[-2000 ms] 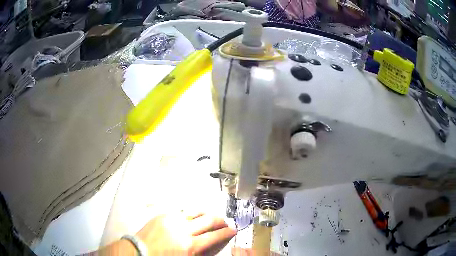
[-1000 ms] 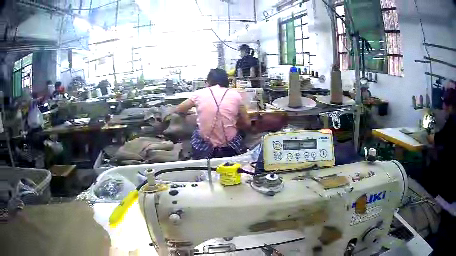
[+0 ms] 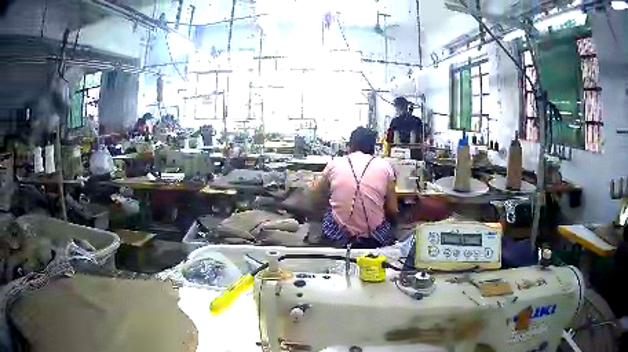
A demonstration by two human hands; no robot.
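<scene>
No hand shows; both my hands are out of the picture. The off-white sewing machine with worn brown patches and blue lettering lies nearest in front, cut off by the bottom edge. Its needle area is out of view. A long bright yellow piece sticks out at the left end of the head. The control panel with a display stands behind the machine. The stack of tan panels lies at the lower left. A glaring white surface shows between the stack and the machine.
A white tub stands behind the machine, and a cream tub with cloth and cords is at the left. A person in a pink top sits ahead, back turned. Another person in dark clothes is farther back. Thread cones stand at the right.
The view has tilted up from the needle area to the room, then shifted left, so the machine sits farther right. My left hand, seen at the needle earlier, is out of view.
</scene>
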